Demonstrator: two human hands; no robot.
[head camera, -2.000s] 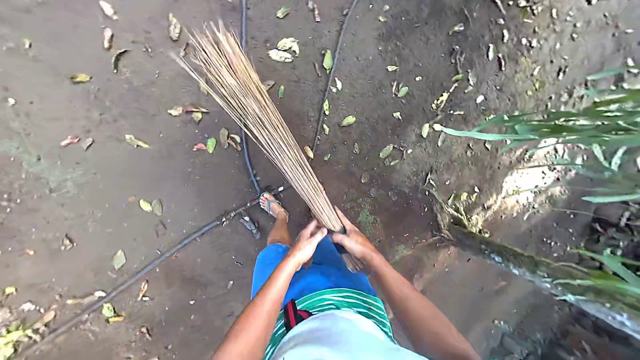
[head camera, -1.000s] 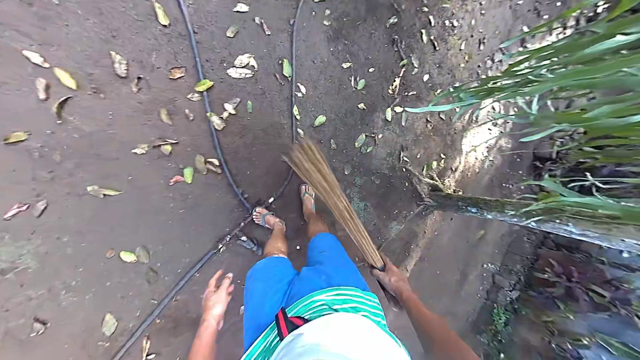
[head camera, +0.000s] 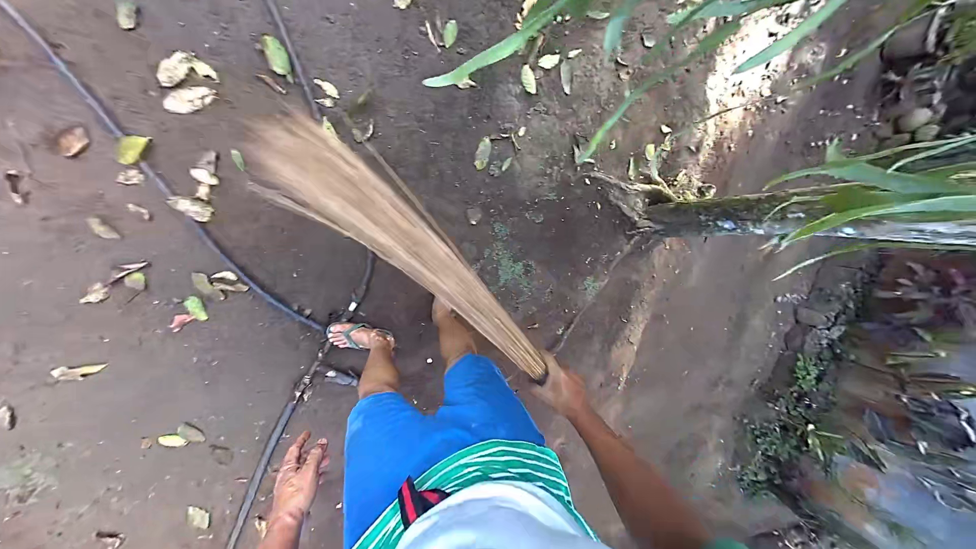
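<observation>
My right hand (head camera: 563, 387) is closed around the bound end of a stick broom (head camera: 427, 248), just right of my blue shorts. The broom slants up and left, and its spread bristle tips are blurred over the dirt ground near the black hoses. To the left of my shorts, my left hand (head camera: 297, 476) hangs with its fingers apart and holds nothing. Fallen leaves (head camera: 189, 99) lie scattered on the ground, mostly at the upper left.
A thin black hose (head camera: 229, 263) curves down to a joint beside my sandalled foot (head camera: 358, 335). A tree trunk (head camera: 732, 217) stands at the right under long green leaves (head camera: 877, 179). Low plants (head camera: 808, 419) and stones edge the ground at the lower right.
Both hands were on the broom two seconds ago; my left hand has let go and is off to the left. The bristles have swung about, last up and left. The view has shifted.
</observation>
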